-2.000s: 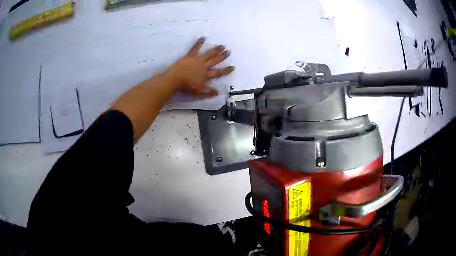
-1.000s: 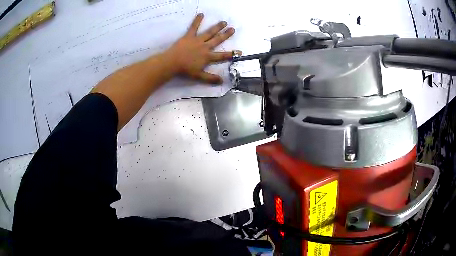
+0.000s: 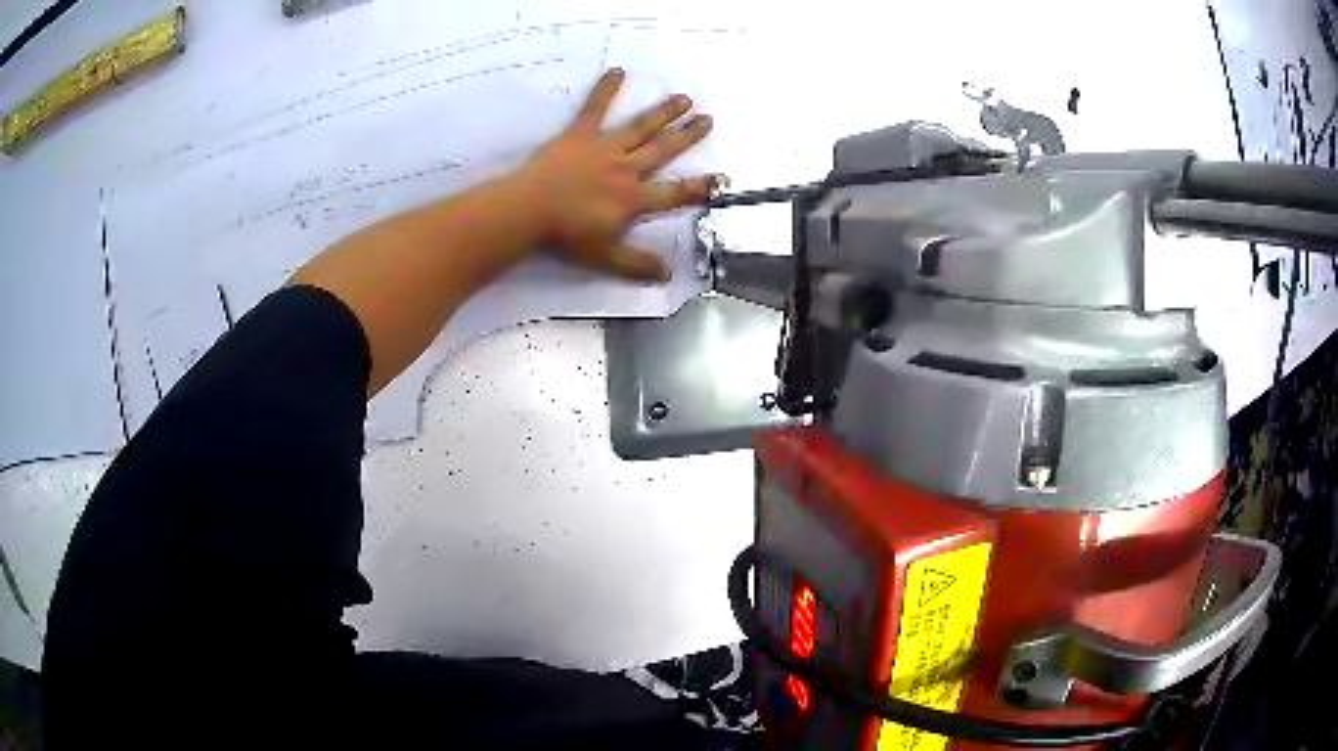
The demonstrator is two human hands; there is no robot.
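My left hand lies flat with fingers spread on the white paper marker, holding nothing. Its thumb and index fingertips are beside the presser foot. The straight knife cutting machine, with red and silver motor body, red digits and yellow label, stands at the right. Its grey base plate shows in front of the paper's cut edge, with part hidden under the paper and the motor. The knife blade cannot be made out. My right hand is not visible.
A yellow-gold cloth weight lies on the paper at the upper left. The white table is speckled with lint. Dark fabric strips lie at the far right. A black cable loops around the motor. Part of a grey weight shows at the top edge.
Since two seconds ago the base plate and my left hand have shifted relative to the paper, along its curved cut edge. In the last second the view has moved slightly; the hand stays spread.
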